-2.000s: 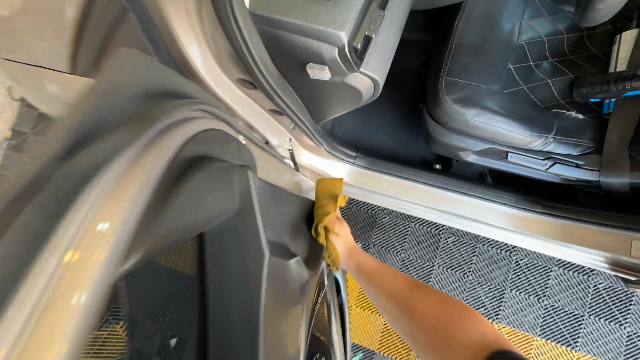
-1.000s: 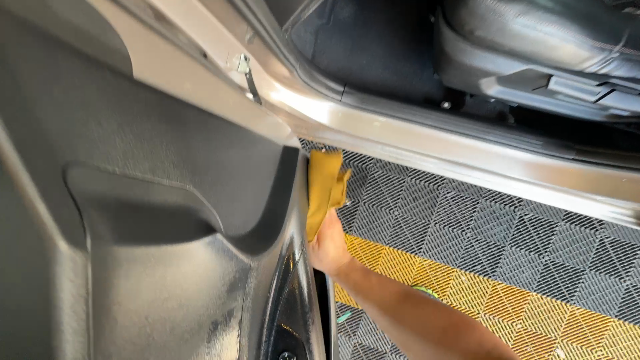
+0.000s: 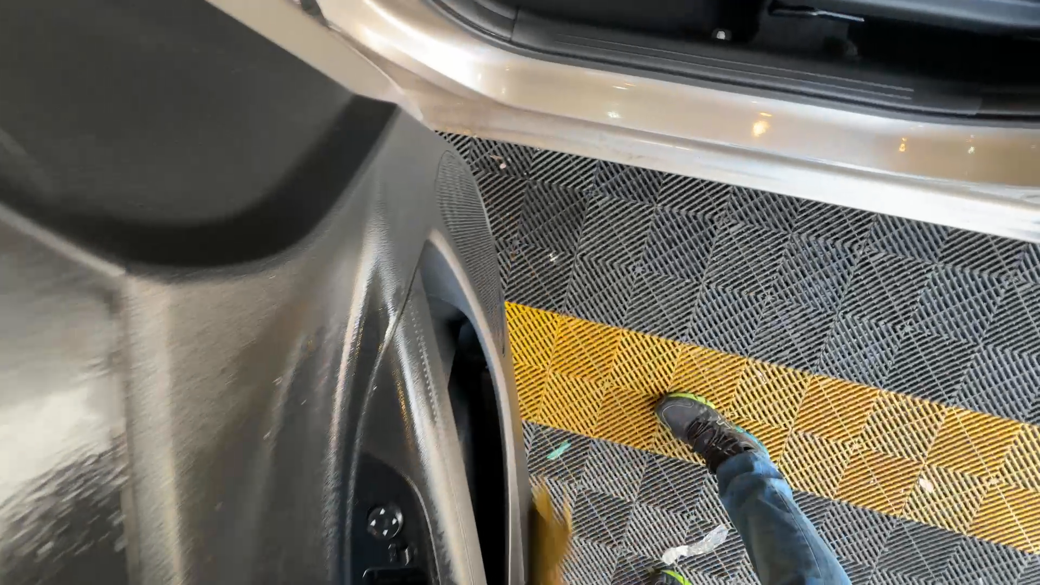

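A yellow cloth point(image 3: 549, 532), blurred, shows at the bottom edge of the view, against the outer edge of the open car door's inner panel point(image 3: 244, 366). Neither of my hands is in view, so what holds the cloth is hidden below the frame. The door panel is dark plastic with a speaker grille point(image 3: 469, 211), a door pocket or grip recess point(image 3: 467, 390) and a round control knob point(image 3: 385, 521) low on it.
The car's metallic beige door sill point(image 3: 691, 134) runs across the top. Below lie grey floor tiles point(image 3: 731, 268) with a yellow tile band point(image 3: 756, 390). A shoe point(image 3: 703, 426) and a jeans leg point(image 3: 776, 520) stand there, near a crumpled clear plastic scrap point(image 3: 696, 544).
The cloth has moved down along the door edge to the bottom of the view. The hand and forearm seen on it earlier have left the frame. The view has moved closer to the door panel.
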